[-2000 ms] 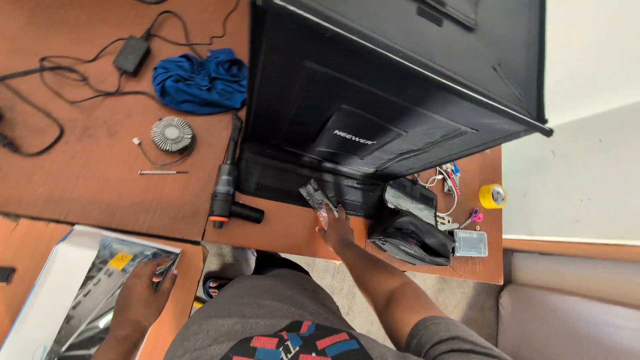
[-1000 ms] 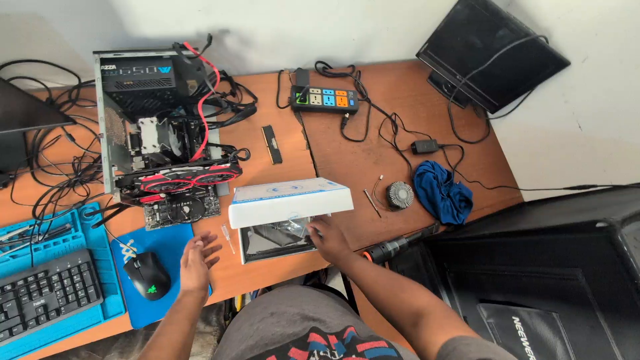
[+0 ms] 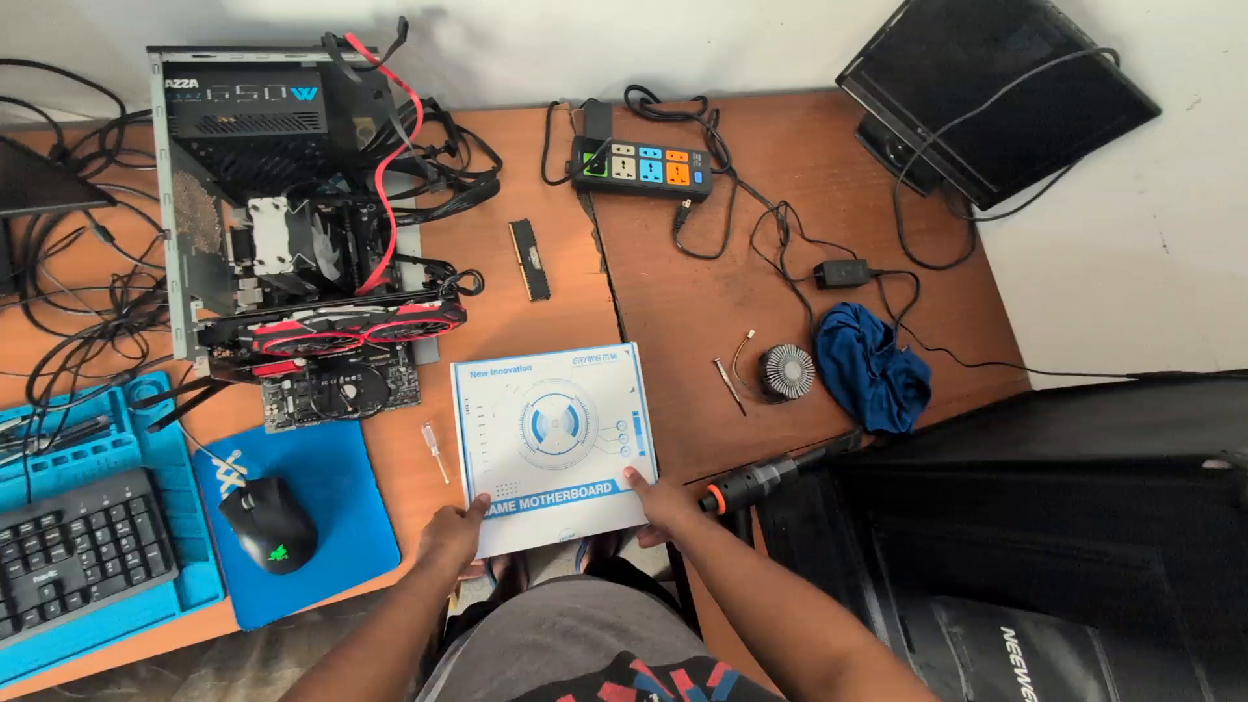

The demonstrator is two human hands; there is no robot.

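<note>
A white and blue motherboard box point(image 3: 556, 429), its lid down, lies at the table's front edge and juts a little past it. My left hand point(image 3: 455, 534) grips its lower left corner, thumb on top. On the lower right side my right hand point(image 3: 663, 502) holds it, thumb on the lid and fingers partly hidden underneath. A small clear-handled screwdriver point(image 3: 435, 451) lies just left of the box. Beyond it is a RAM stick point(image 3: 529, 259). To the right are a round metal heatsink fan point(image 3: 787, 371) and a thin screwdriver point(image 3: 728, 386).
An open computer case point(image 3: 283, 214) with a graphics card stands at the left, a bare circuit board point(image 3: 341, 388) before it. Nearby are a mouse point(image 3: 269, 524), keyboard point(image 3: 78, 551), power strip point(image 3: 641, 169), blue cloth point(image 3: 871, 368), monitor point(image 3: 994, 88) and black photo light box point(image 3: 1024, 526).
The box's lid, raised a second ago, is now down. My left hand, then apart from the box, has come onto its left corner. The view swung left from the light box after the earliest frame.
</note>
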